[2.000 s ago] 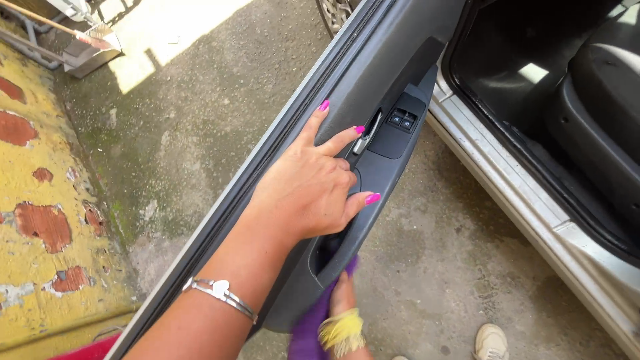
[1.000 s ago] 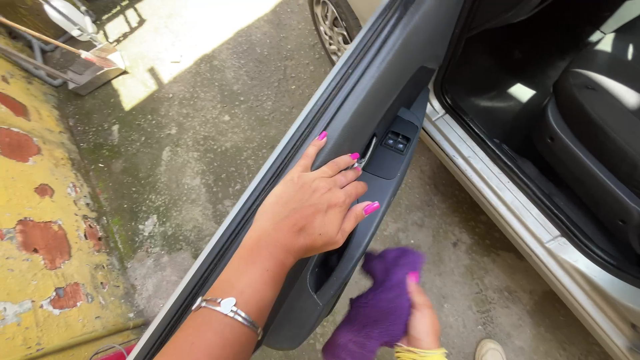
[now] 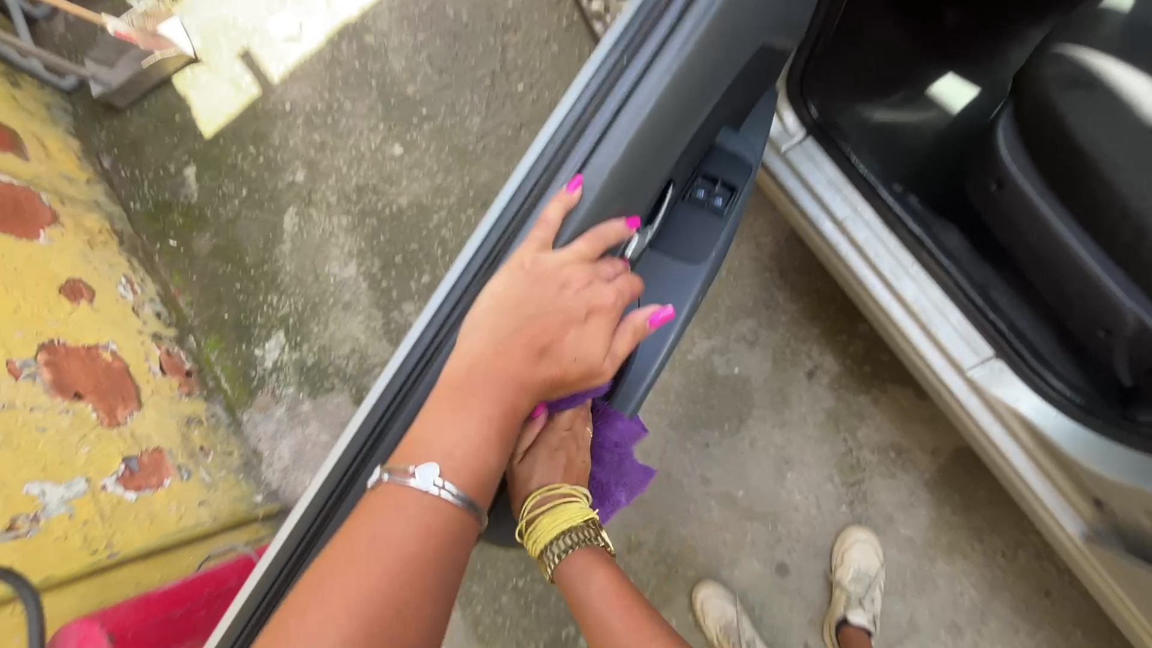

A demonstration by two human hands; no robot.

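My left hand [image 3: 562,310], with a silver bracelet at its wrist, rests with spread fingers on the grey inner panel [image 3: 621,171] of an open car door. Its fingertips lie beside the inner door handle [image 3: 650,225], just below the window switches [image 3: 709,193]. Under its palm, my right hand [image 3: 553,450] presses a purple cloth [image 3: 616,459] to the lower part of the armrest. Part of that cloth shows above the right knuckles, part hangs at the right; the fingertips are mostly hidden. Yellow bands and a gold-coloured watch [image 3: 576,543] circle the right wrist.
The car's silver door sill [image 3: 900,279] and dark seat [image 3: 1071,198] are at the right. A peeling yellow wall [image 3: 81,297] stands at the left, with a red object [image 3: 166,603] below and a dustpan [image 3: 139,72] above. Two light shoes [image 3: 857,571] stand on the concrete.
My right hand has moved up and left with the purple cloth, from the space beside the door onto the armrest beneath my left hand. The left hand stays on the panel.
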